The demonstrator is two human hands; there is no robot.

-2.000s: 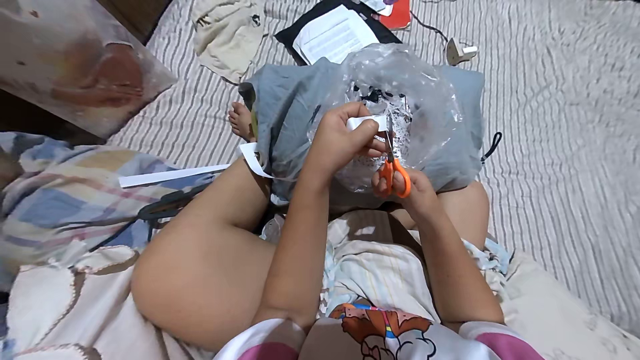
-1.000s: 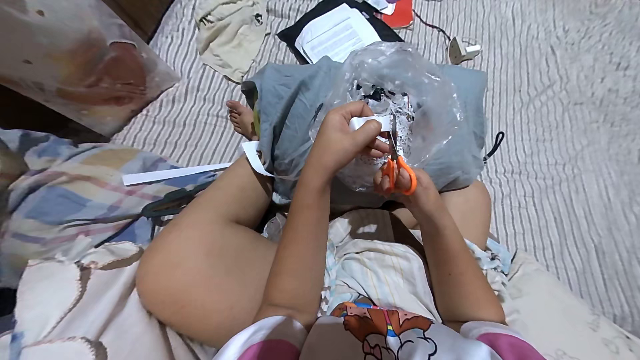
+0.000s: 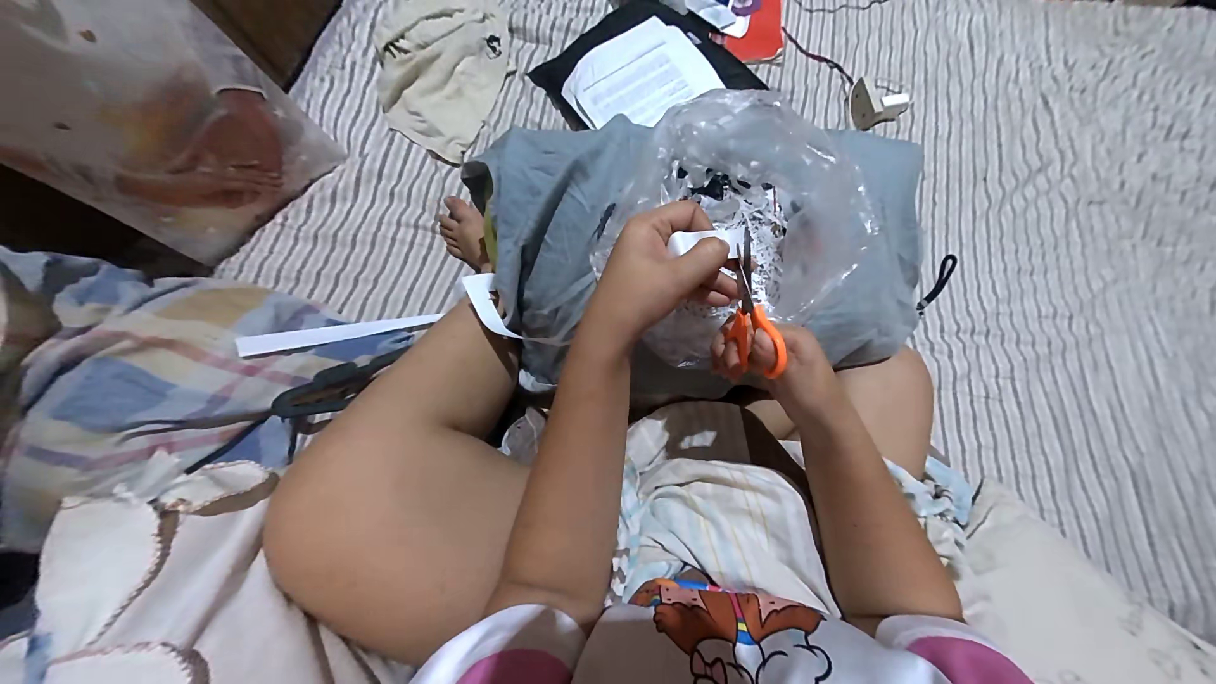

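Observation:
My left hand [image 3: 670,261] pinches a white paper strip [image 3: 698,242] between thumb and fingers. My right hand [image 3: 774,356] has its fingers in the orange handles of a pair of scissors [image 3: 746,309], whose blades point away from me and meet the strip's right end. Beneath both hands lies a clear plastic bag [image 3: 826,209] holding small shredded paper pieces [image 3: 765,204] and some black bits. The bag rests on a grey-blue cloth-covered cushion [image 3: 560,209] across my legs. Another length of white paper strip [image 3: 332,335] trails over my leg on the left.
Beyond the cushion are printed sheets [image 3: 641,76] on a black pouch [image 3: 560,81], a red item [image 3: 760,33], a white plug adapter [image 3: 879,103] with a cord, and a beige cloth [image 3: 442,71]. A plaid blanket [image 3: 171,380] and a large plastic bag [image 3: 190,123] lie at left.
The scissor blades have shifted between frames while both hands stay in nearly the same place over the plastic bag.

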